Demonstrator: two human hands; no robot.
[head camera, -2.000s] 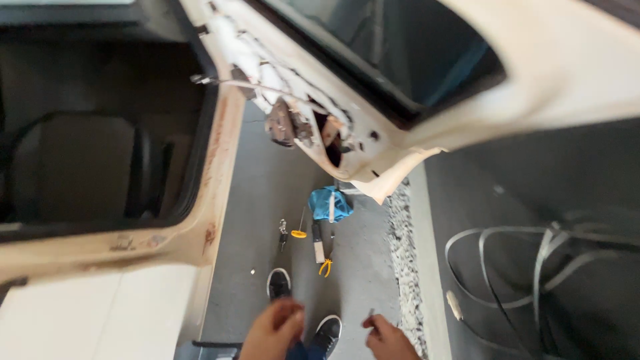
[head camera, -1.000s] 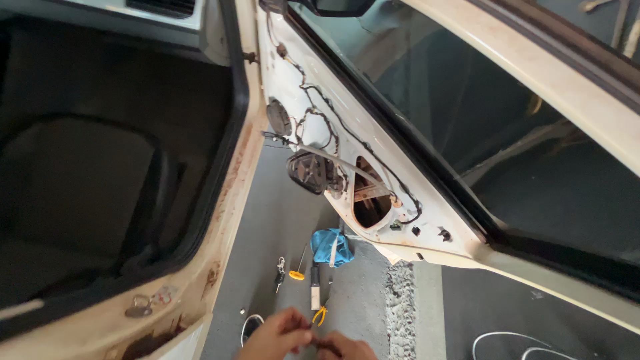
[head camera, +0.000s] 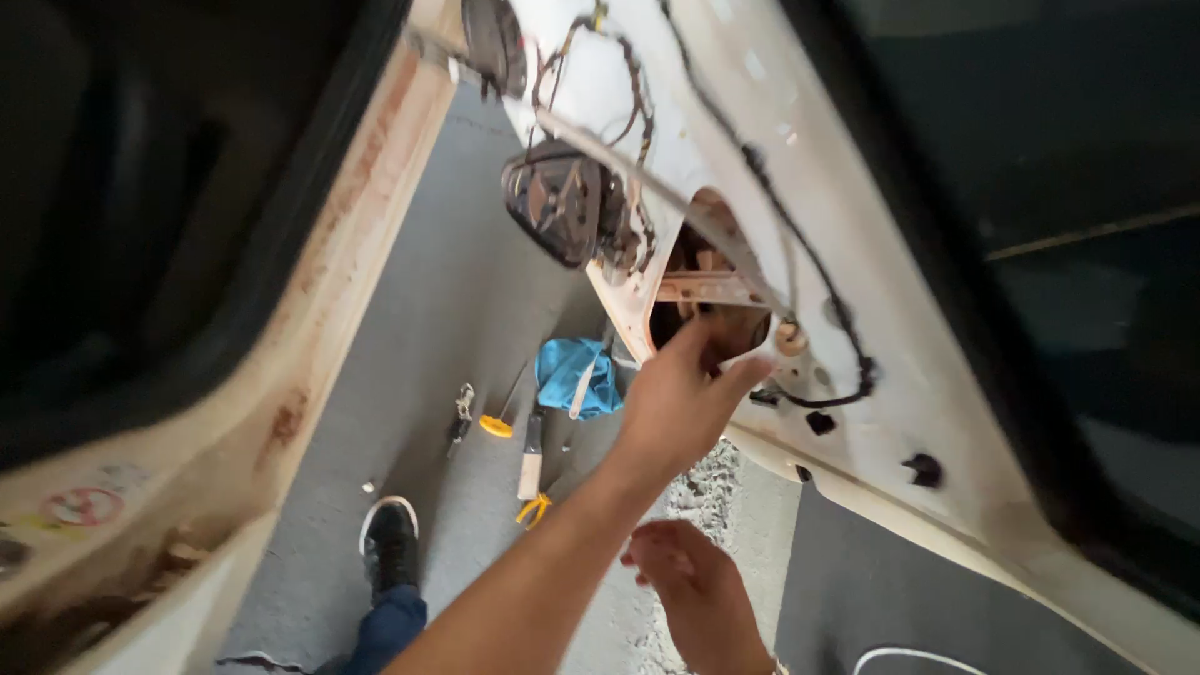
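My left hand (head camera: 689, 384) reaches into the oval opening (head camera: 666, 323) of a bare white car door (head camera: 891, 375); its fingertips are hidden inside, and whether they grip anything does not show. My thumb lies by the opening's lower edge. Below it, my right hand (head camera: 689, 572) hangs with the fingers curled; its hold cannot be made out. A grey strap or rod (head camera: 656, 187) slants across the door panel. A black wiring harness (head camera: 806, 244) runs along the panel, and a dark oval speaker (head camera: 562, 202) sits left of the opening.
On the grey floor lie a blue cloth (head camera: 562, 366), a yellow-handled tool (head camera: 496, 427), yellow-handled pliers (head camera: 534, 511), a light-handled tool (head camera: 530, 475) and a bunch of keys (head camera: 462, 412). The rusty door sill (head camera: 309, 347) is at left. A white cable (head camera: 914, 653) lies lower right.
Both hands were low near each other in the earlier frames; my left hand has moved up into the door opening. My right hand stays lower. The view has moved closer to the door.
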